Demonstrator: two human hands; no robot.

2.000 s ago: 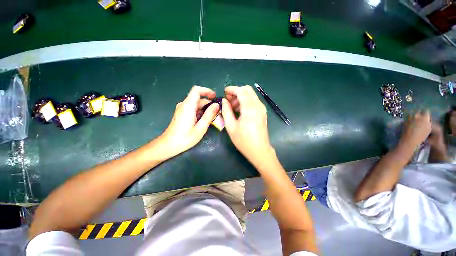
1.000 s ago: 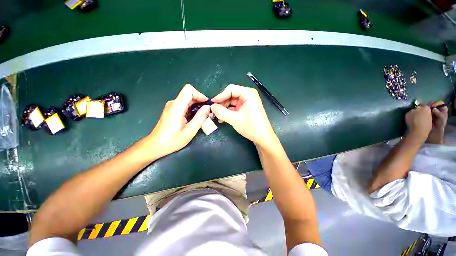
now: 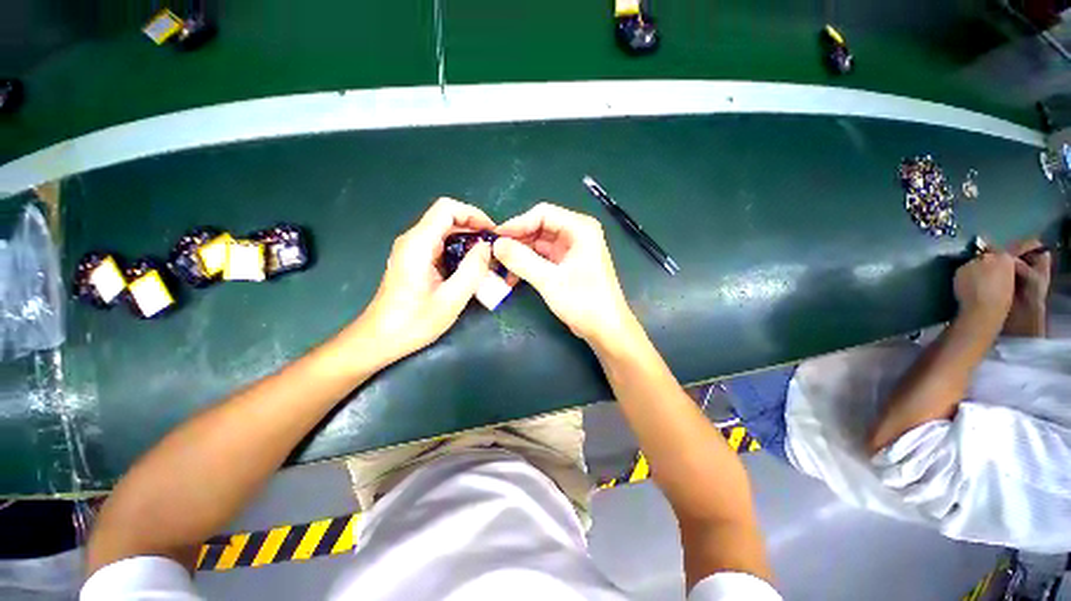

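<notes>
A glossy black device unit (image 3: 466,250) is between my two bare hands over the middle of the bench. A white square piece with a yellow edge (image 3: 493,291) hangs below it on the near side. My left hand (image 3: 425,272) grips the unit from the left with thumb and fingers. My right hand (image 3: 561,268) has its thumb and fingertips at the unit's right side. The fingers hide the contact points, and I cannot tell whether a small part is pinched there.
Several black units (image 3: 200,254) with white squares lie at left, beside a clear plastic bag (image 3: 29,282). Dark tweezers (image 3: 632,225) lie right of my hands. A small parts pile (image 3: 928,195) and a neighbour's hands (image 3: 992,282) are at right. The green belt (image 3: 352,47) carries spaced units.
Units on the belt have shifted left. The neighbour's hands have moved away to the right. My hands stay together, and more of the black unit shows between them than before.
</notes>
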